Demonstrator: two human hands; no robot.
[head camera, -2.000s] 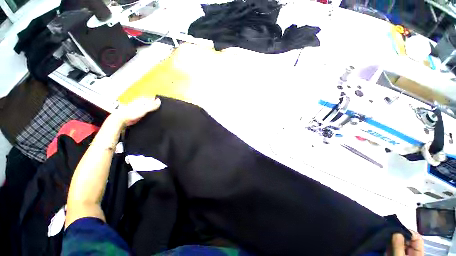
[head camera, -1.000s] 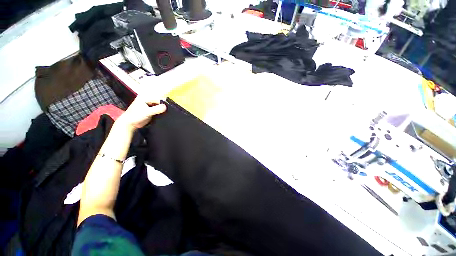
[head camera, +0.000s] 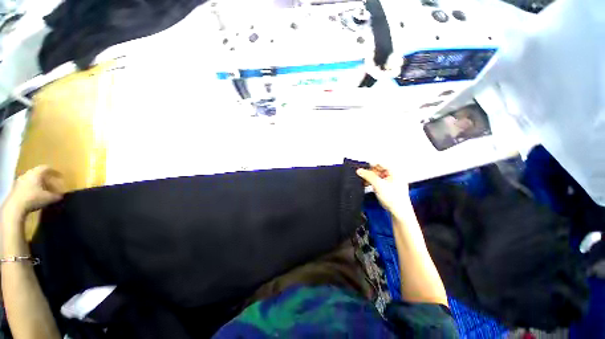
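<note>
A black garment piece (head camera: 199, 232) is stretched flat between my hands, across my lap and along the table's front edge. My left hand (head camera: 36, 191) grips its upper left corner at the left edge of the picture. My right hand (head camera: 381, 182) pinches its right end, beside a darker ribbed-looking band; a small reddish thing shows at the fingers, too blurred to tell. A white patch (head camera: 87, 302) shows among the black cloth at the lower left.
The sewing machine (head camera: 298, 73) with a blue stripe stands behind the cloth, its control panel (head camera: 446, 65) at right. A phone (head camera: 458, 126) lies on the table. A yellow board (head camera: 63, 132) is at left, dark cloth (head camera: 113, 26) behind. Black pieces (head camera: 511, 251) fill a blue crate (head camera: 474, 323) at lower right.
The view has turned right and down. My right hand, out of the picture one second ago, is in view at the cloth's right end. The cloth now lies nearly level across the view.
</note>
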